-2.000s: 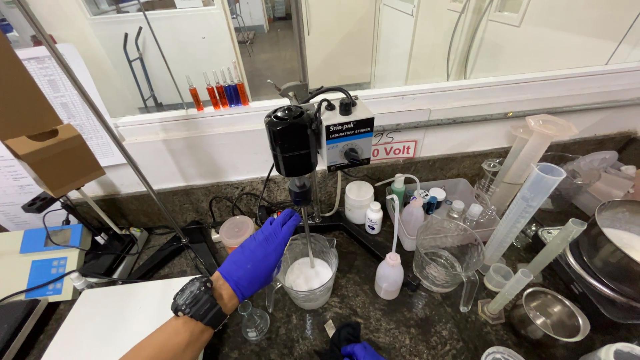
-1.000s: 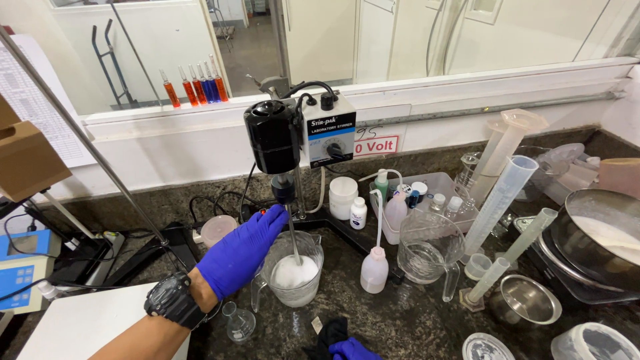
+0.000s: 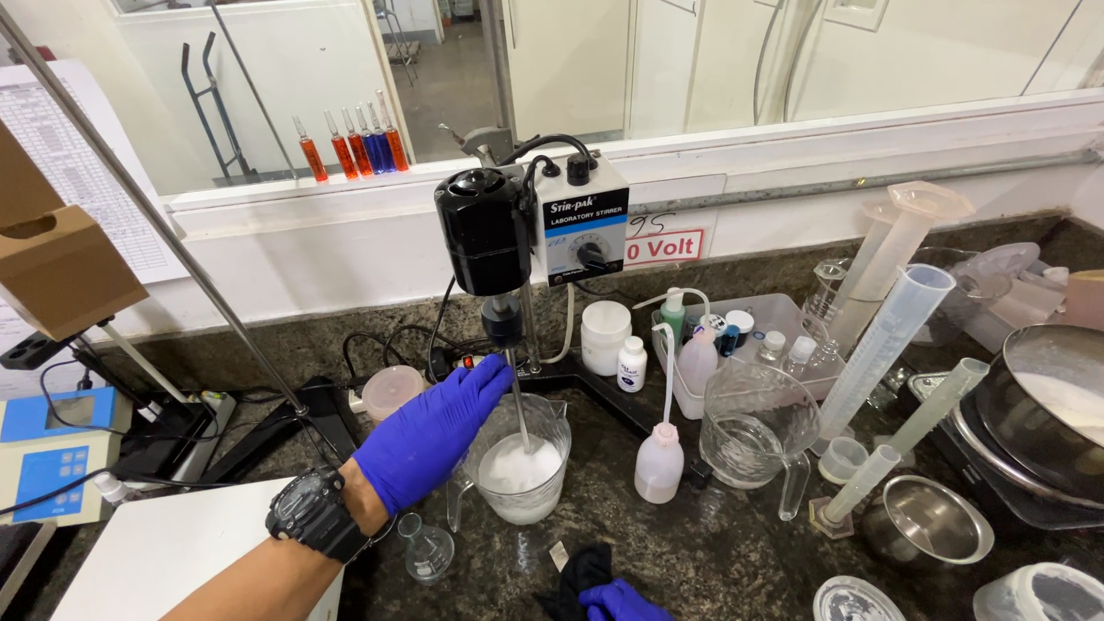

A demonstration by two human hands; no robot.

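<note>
My left hand (image 3: 431, 431), in a blue nitrile glove, reaches over the left rim of a clear plastic pitcher (image 3: 552, 483) holding white foamy material. Its fingertips are beside the metal stirring shaft (image 3: 517, 405); whether they touch it I cannot tell. The shaft hangs from the black motor of a Stir-Pak laboratory stirrer (image 3: 483, 233) and dips into the white material (image 3: 520, 466). At the bottom edge, my right hand (image 3: 623, 601), gloved too and partly cut off, is on a black cloth (image 3: 580, 580). A small glass flask (image 3: 427, 548) stands left of the pitcher.
Right of the pitcher are a wash bottle (image 3: 658, 466), a second clear pitcher (image 3: 750, 431), graduated cylinders (image 3: 893, 345), a steel bowl (image 3: 927, 522) and a pan of white material (image 3: 992, 405). A white board (image 3: 198, 552) lies left. The stirrer's black base (image 3: 604, 397) runs behind the pitcher.
My left hand stays by the stirring shaft, and my right hand remains at the black cloth. The view has shifted slightly.
</note>
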